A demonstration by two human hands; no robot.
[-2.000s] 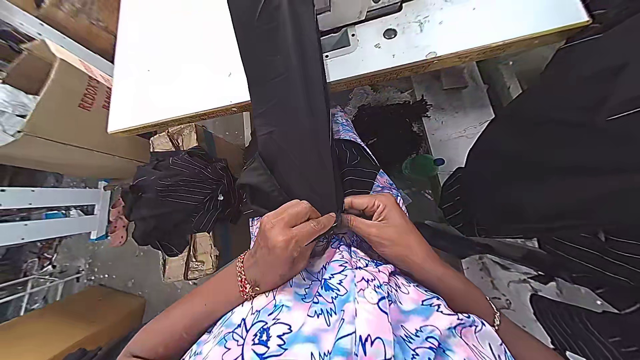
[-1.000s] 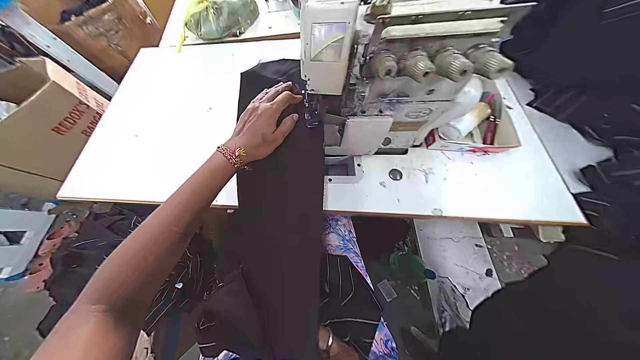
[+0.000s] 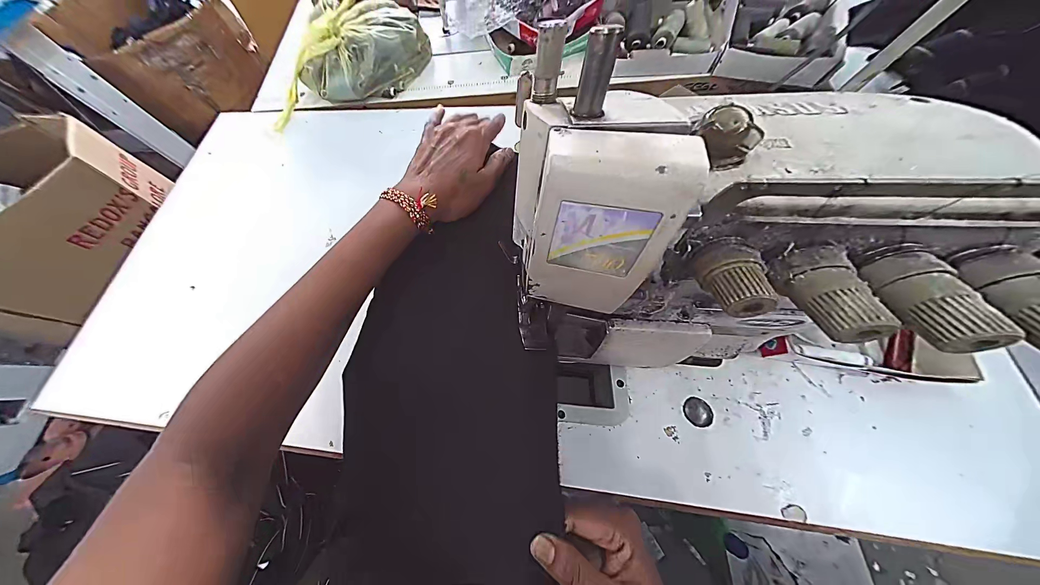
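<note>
A long black fabric piece lies over the white machine table and hangs past its front edge. Its right edge runs under the presser foot of an industrial overlock sewing machine. My left hand, palm down beyond the needle area, rests on the far end of the cloth with its fingers apart. Below the table's front edge, my right hand pinches the cloth's right edge between thumb and fingers. The fingertips under the cloth are hidden.
Thread tension knobs line the machine's front. Behind stand a tied plastic bag and boxes of thread cones. A cardboard box is at the left, and a small open tray sits beneath the machine arm.
Both hands were together on the cloth at my lap two seconds ago. Since one second ago, my left hand has moved farther back past the needle along with the cloth. The view has shifted toward the machine.
</note>
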